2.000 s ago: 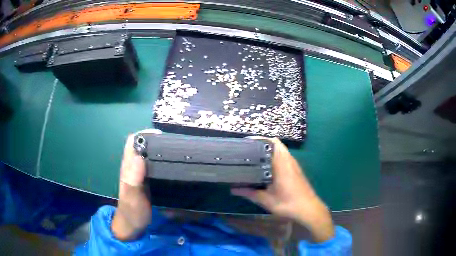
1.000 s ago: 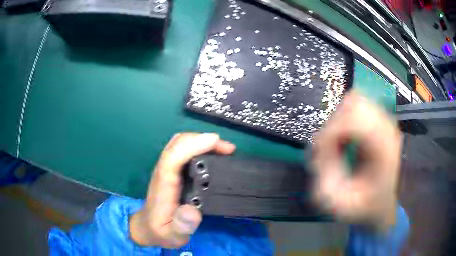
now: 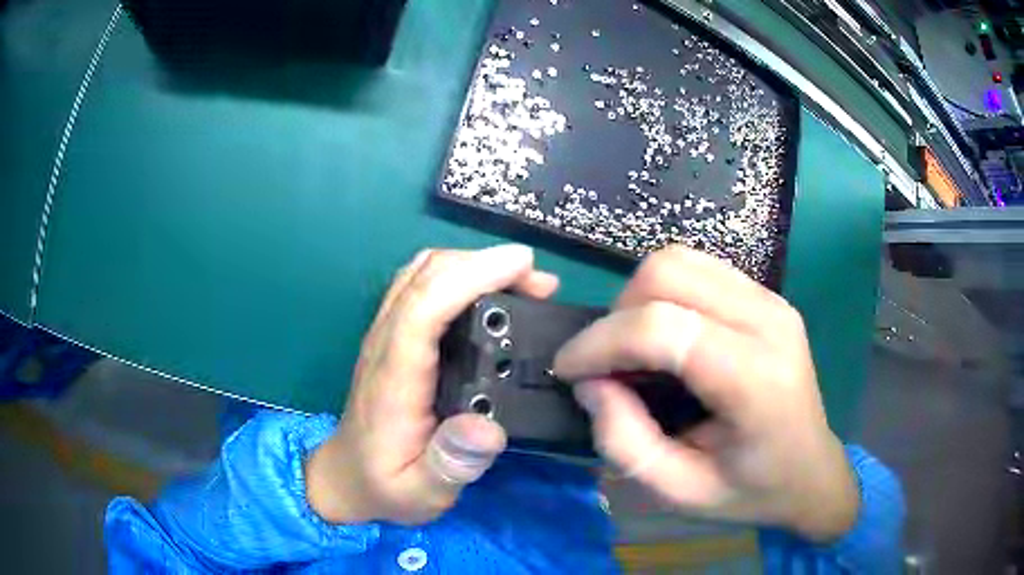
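Note:
A dark moulded plate (image 3: 533, 410), perhaps the top one of a thick block, is held just in front of the parts tray. Its left end shows large ringed holes. My left hand (image 3: 421, 393) grips that end, thumb on the near side and fingers on the far side. My right hand (image 3: 719, 388) is over the plate's middle and right part, fingertips together at the central groove. A tiny shiny spot shows at the fingertips; whether they hold a fastener cannot be told. The right end of the plate is hidden.
The black parts tray (image 3: 449, 198) with scattered silver fasteners (image 3: 494, 140) lies beyond my hands on the green bench (image 3: 225, 247). A dark plate stack (image 3: 270, 28) stands at the upper left. Metal conveyor rails (image 3: 831, 107) and an orange piece (image 3: 939, 178) are at the upper right.
The view has shifted. My right hand has come from the tray's near right corner to the plate's middle. My left hand still grips the left end, now turned more face up.

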